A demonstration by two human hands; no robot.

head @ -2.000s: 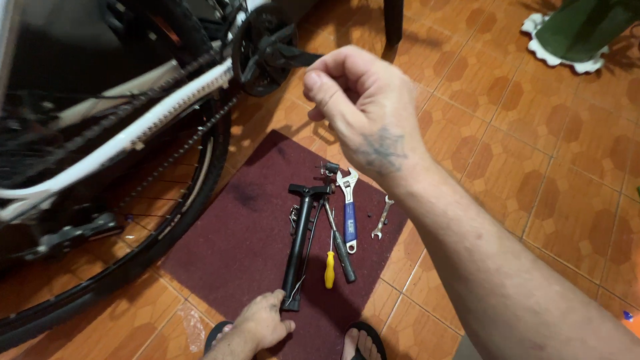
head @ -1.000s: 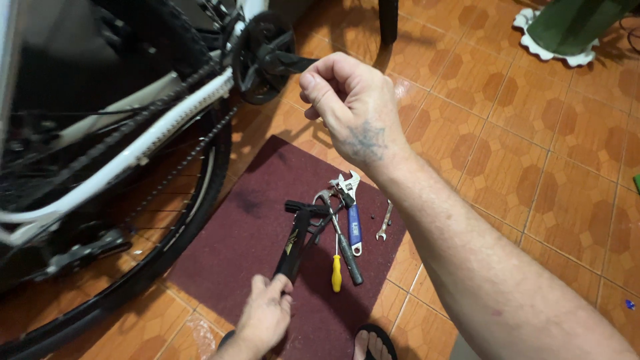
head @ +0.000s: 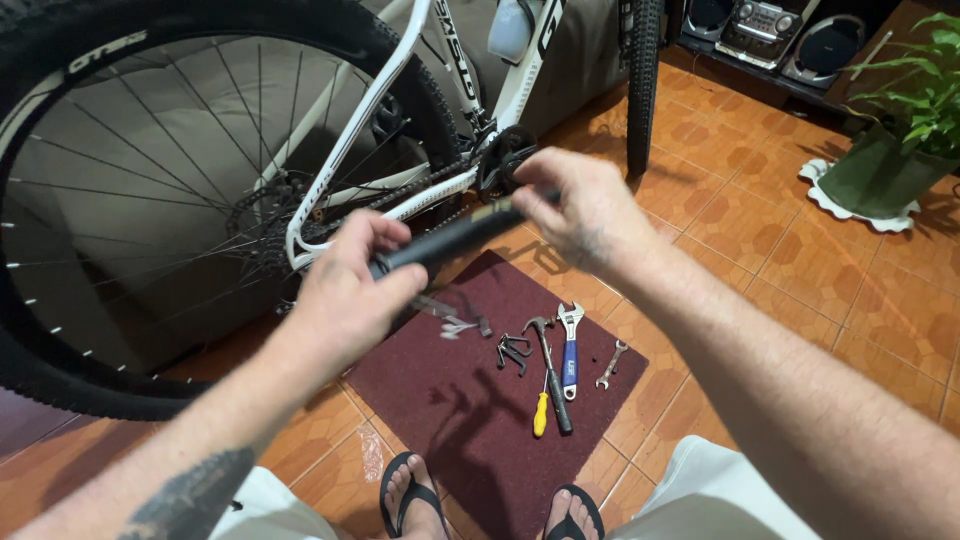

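Note:
A black bicycle hand pump (head: 465, 236) is held up over the mat, somewhat blurred. My left hand (head: 360, 281) grips its near left end, and my right hand (head: 574, 202) closes on its far right end. Below lie an adjustable wrench with a blue handle (head: 571, 352), a claw hammer (head: 555, 382), a yellow-handled screwdriver (head: 541, 415), a set of hex keys (head: 514, 354) and a small open-end wrench (head: 612, 365). A blurred hose or strap-like part (head: 450, 315) hangs under the pump.
A white bicycle (head: 409, 202) stands at the left against a grey covered sofa (head: 577, 82). The dark red mat (head: 480, 405) lies on the tiled floor before my feet. A potted plant (head: 870, 176) and a stereo (head: 761, 34) are at the right.
My left hand has lifted the pump off the mat, and my right hand has come onto its other end. The view has shifted to show more of the bicycle.

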